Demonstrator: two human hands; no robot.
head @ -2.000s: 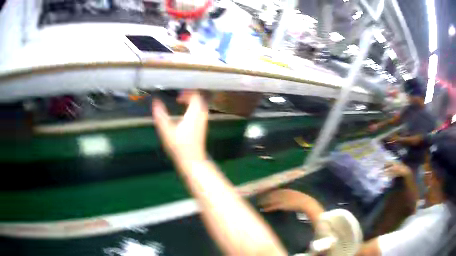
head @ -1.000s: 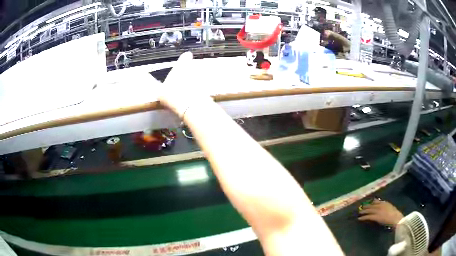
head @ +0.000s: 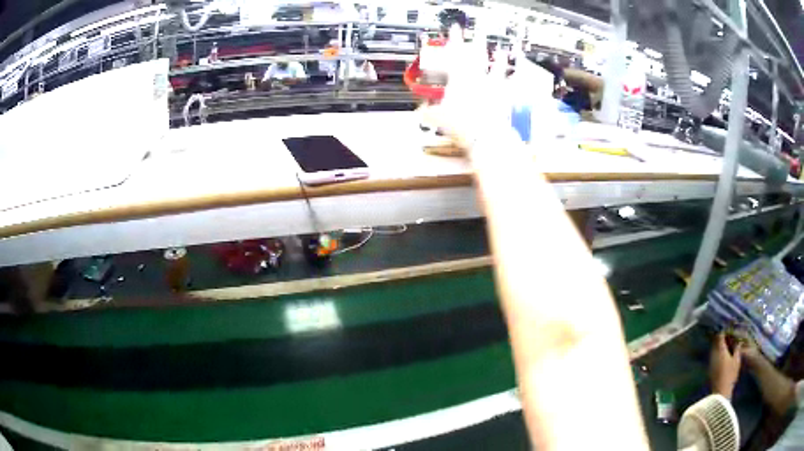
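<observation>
My right hand [head: 463, 92] reaches over the white shelf, up beside a red basket-like object [head: 423, 81]. It is washed out by glare, so its fingers and anything in it cannot be made out. My forearm crosses the belt from the lower right. A phone [head: 326, 157] with a black screen and white edge lies on the shelf, left of my hand, with a cable hanging from its near end. A blue-white packet [head: 521, 121] stands just right of my hand, partly hidden. My left hand is out of the picture.
The green conveyor belt [head: 397, 401] runs below the shelf [head: 238, 220]. At right are a slanted metal post [head: 718, 194], stacked trays [head: 760, 295], a neighbour's hands [head: 728, 357], a cream fan [head: 710, 426] and a small green-and-white unit [head: 665, 406].
My right hand has moved right along the shelf, from over the phone's place to the red basket-like object. The phone is uncovered. The neighbour's hands are now near the trays.
</observation>
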